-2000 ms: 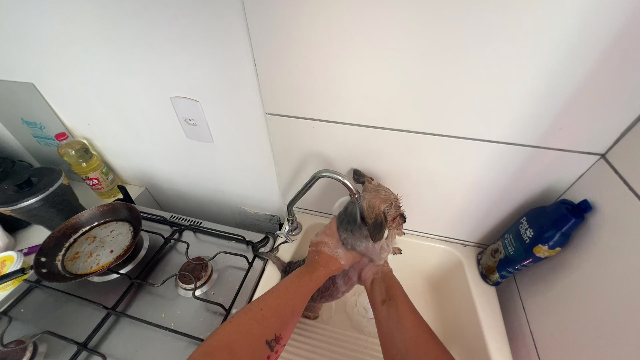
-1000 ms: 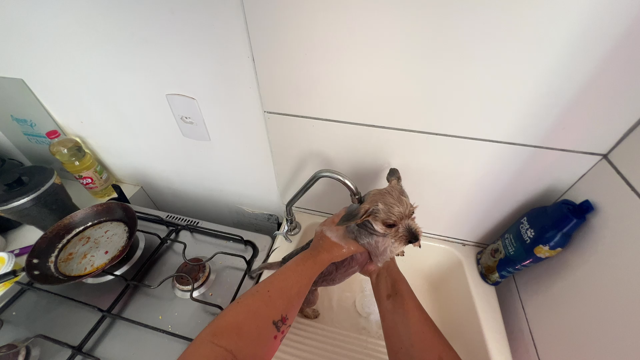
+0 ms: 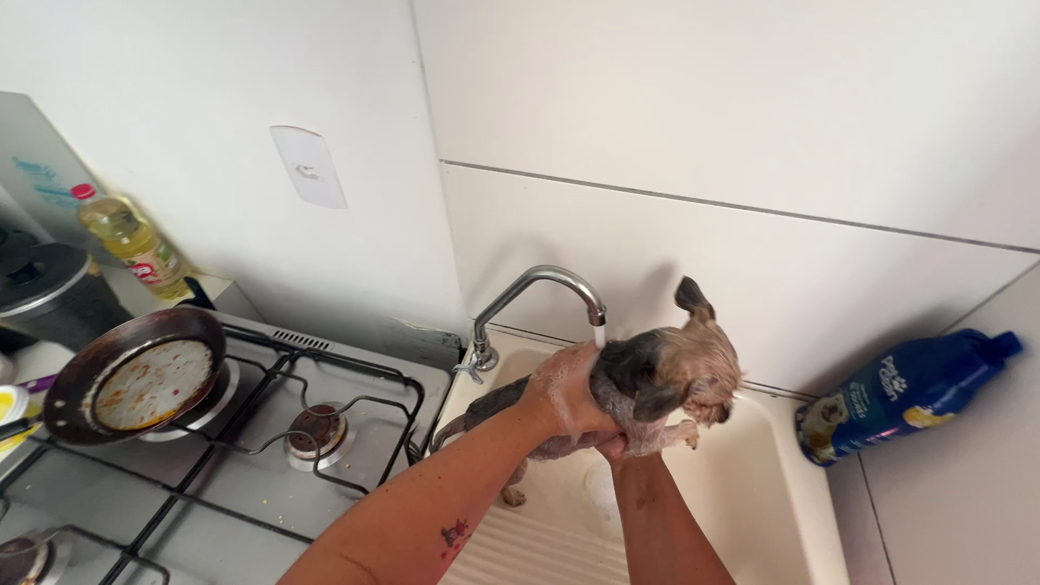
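A small wet dog (image 3: 691, 366) with soapy fur is held over a cream laundry sink (image 3: 800, 520), its head toward the right and one forepaw sticking out. My left hand (image 3: 573, 390), with suds on it, lies over the dog's back and side behind the neck. Under the chest, my right hand (image 3: 613, 447) supports the dog; its fingers are mostly hidden. Water runs from the chrome faucet (image 3: 540, 276) just behind the dog's neck, beside my left hand. A hind paw hangs near the sink's ribbed slope.
A blue Pet Clean bottle (image 3: 902, 390) stands on the sink's right rim against the wall. Left of the sink is a gas stove (image 3: 236, 479) with a used frying pan (image 3: 154, 382). Behind it are an oil bottle (image 3: 134, 244) and a dark pot (image 3: 57, 292).
The dog's head has moved from beside the faucet spout to the right and lower. My left hand, farther forward on the dog a second ago, is now behind its neck near the running water.
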